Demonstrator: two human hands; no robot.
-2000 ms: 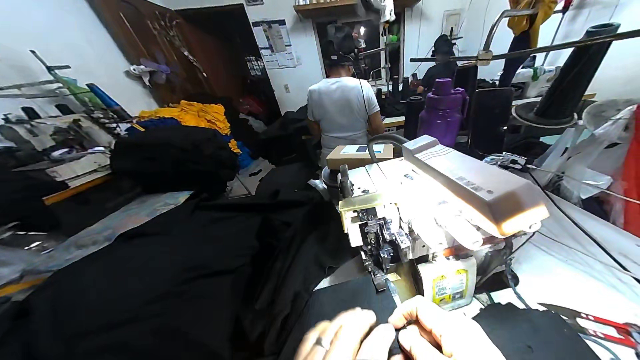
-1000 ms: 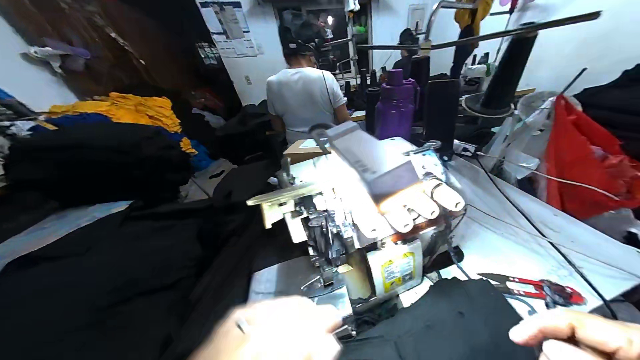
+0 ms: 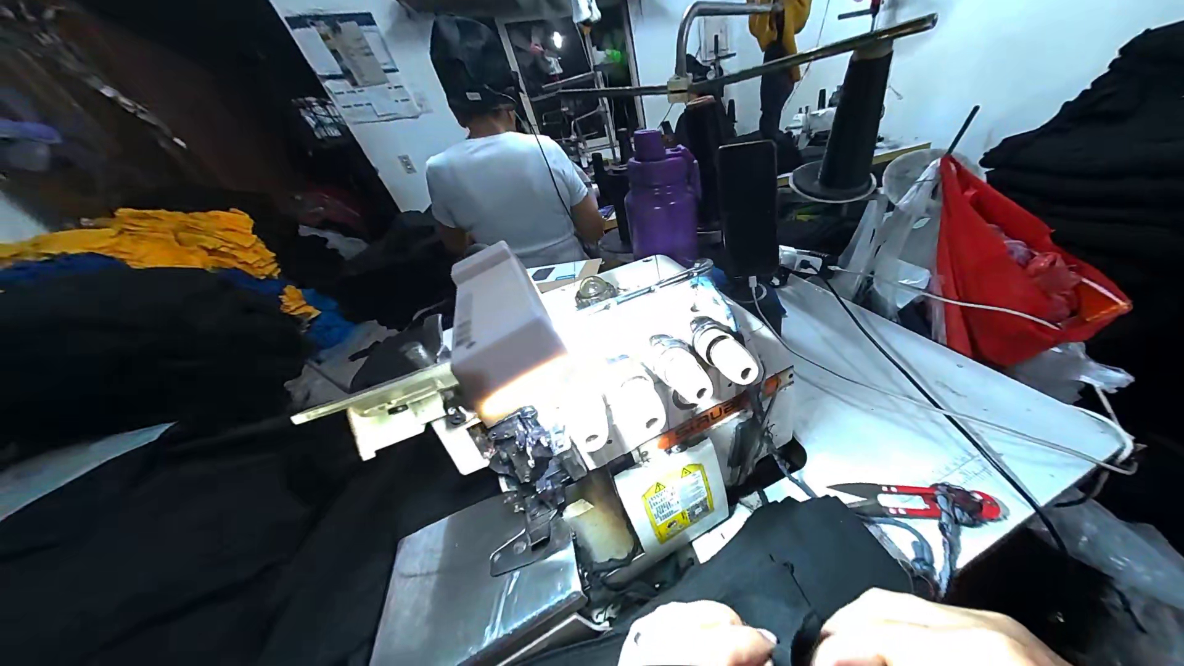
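Note:
At the bottom edge of the head view, my left hand (image 3: 696,636) and my right hand (image 3: 925,631) pinch a piece of black fabric (image 3: 786,555) between them, side by side. The cloth lies at the front right of an overlock sewing machine (image 3: 638,370). The machine's presser foot (image 3: 535,546) stands over its metal cloth plate (image 3: 481,578), where no cloth shows. A lit lamp (image 3: 504,324) shines on the machine head. Red-handled thread snips (image 3: 911,500) lie on the white table, right of the cloth.
Beyond the machine stand a purple bottle (image 3: 662,199), a phone (image 3: 748,208) and a black thread cone (image 3: 857,125). A person (image 3: 509,190) sits with their back turned. A red bag (image 3: 1008,277) hangs at right. Cables (image 3: 925,398) cross the table. Black cloth (image 3: 185,555) fills the left.
Both hands were together near the presser foot two seconds ago; one second ago they were apart. Now they are close together on the fabric, right of the cloth plate. The view has turned right.

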